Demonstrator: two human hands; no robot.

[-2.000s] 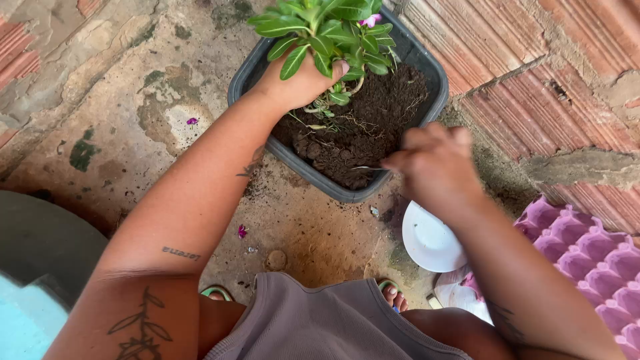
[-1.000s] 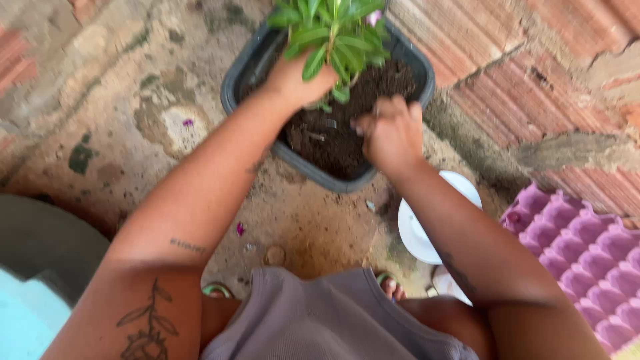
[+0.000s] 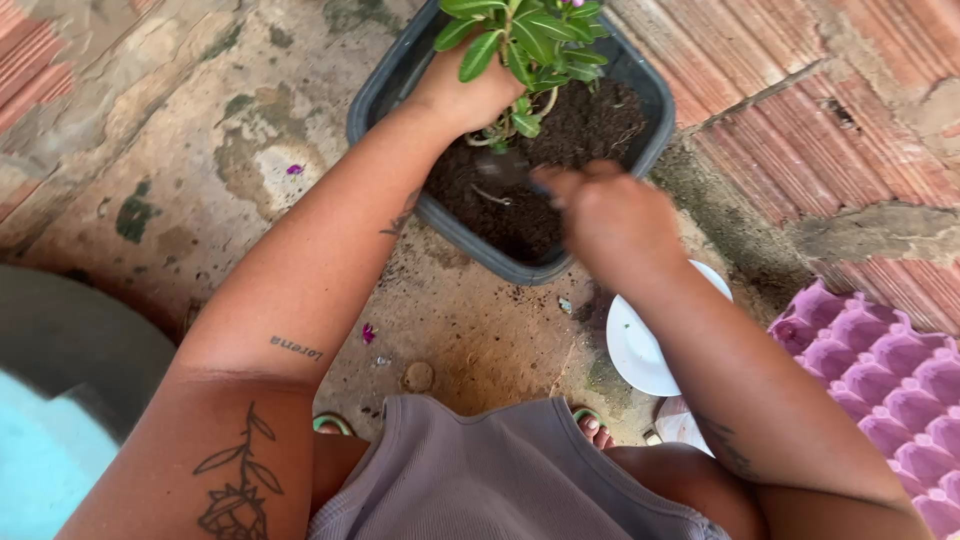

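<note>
A grey plastic planter (image 3: 491, 259) holds dark soil (image 3: 592, 124) and a leafy green plant (image 3: 536, 37) with a pink flower at the top edge. My left hand (image 3: 469, 86) is among the lower leaves, closed around the plant's stems, its fingertips partly hidden by foliage. Over the soil at the planter's near right side is my right hand (image 3: 611, 214), blurred by motion. From its fingers a blurred small tool (image 3: 506, 166), perhaps a spoon or small trowel, reaches toward the plant's base. A pale root or stem piece (image 3: 491, 196) lies on the soil just below the tool.
A white plate (image 3: 637, 349) lies on the stained concrete floor (image 3: 480, 337) under my right forearm. Purple egg trays (image 3: 892, 375) are at the right, below a brick wall (image 3: 825, 135). A dark rounded container (image 3: 67, 322) with something light blue stands at the left. My feet are close below.
My right hand has moved from the planter's near right rim over the soil, toward the plant. My left hand remains at the plant's stems.
</note>
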